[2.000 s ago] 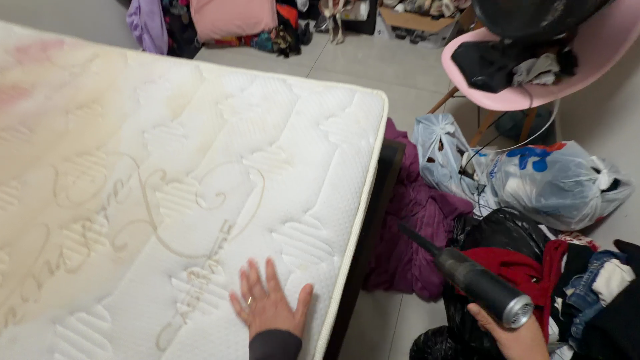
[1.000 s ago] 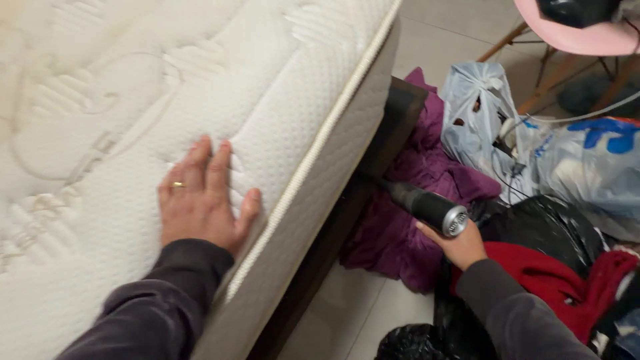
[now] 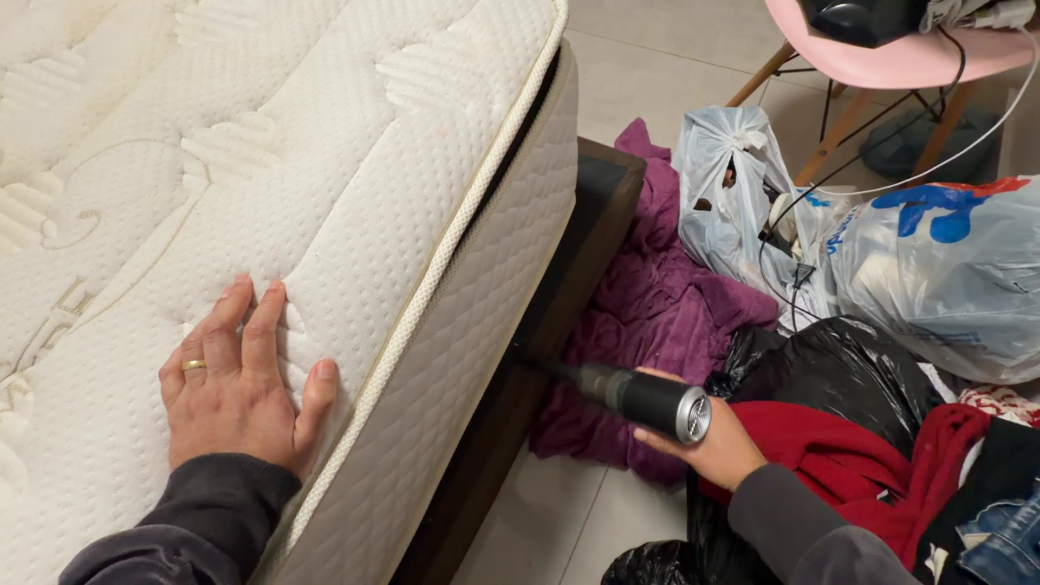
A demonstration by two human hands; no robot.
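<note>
A white quilted mattress (image 3: 341, 162) fills the left side, resting on a dark bed base (image 3: 597, 219). My left hand (image 3: 248, 378) lies flat on its top near the piped edge, fingers apart, a ring on one finger. In my right hand (image 3: 707, 447) is a black handheld vacuum cleaner (image 3: 650, 398) with a silver round end. Its narrow nozzle points left at the bed base, beside the lower edge of the mattress; whether the tip touches is hard to tell.
Purple cloth (image 3: 658, 301) lies on the floor against the bed base. To the right are tied plastic bags (image 3: 731, 195), a black bag (image 3: 853, 374), red cloth (image 3: 821, 447) and jeans (image 3: 1003, 528). A pink chair (image 3: 910, 65) stands behind, with cables hanging from it.
The view has moved closer to the mattress edge. The vacuum's nozzle, over the floor items two seconds ago, is now at the bed base. My left hand stays spread on the mattress.
</note>
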